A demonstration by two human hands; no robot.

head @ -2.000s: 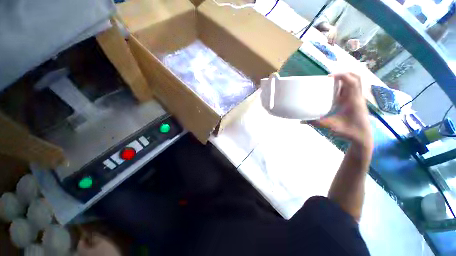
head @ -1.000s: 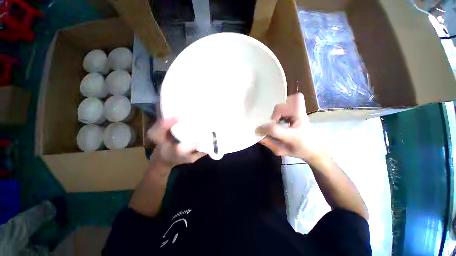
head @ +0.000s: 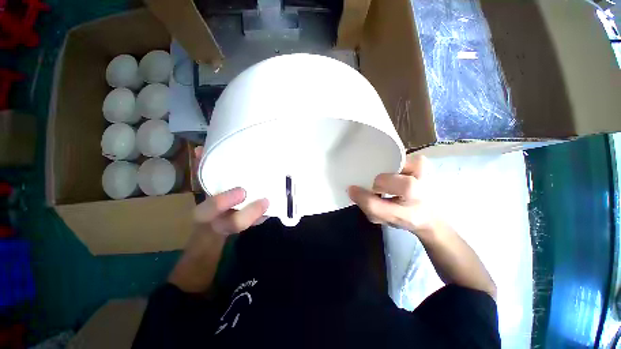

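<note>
A white plastic housing [head: 306,88] is held up between my two hands in front of my chest. Its open rim is tilted towards me, so part of the hollow inside shows. A short dark slot and a small tab sit at its near edge. My left hand [head: 221,215] grips the rim at the left, and my right hand [head: 398,194] grips it at the right, fingers inside the rim. The grey fixture post [head: 271,20] stands on the machine bed [head: 316,44] behind, with no housing on it. The housing hides most of the button panel.
The left carton [head: 129,221] holds white housings in two rows. The right carton [head: 565,68] holds crinkled clear plastic film [head: 466,75]. Cardboard side guards [head: 182,34] frame the machine. A white surface [head: 463,225] and the green conveyor belt [head: 572,225] lie at the right.
The view has turned from the right side to straight ahead. My left hand has joined my right on the housing. Since the last earlier frame, the housing has tilted, showing more of its inside.
</note>
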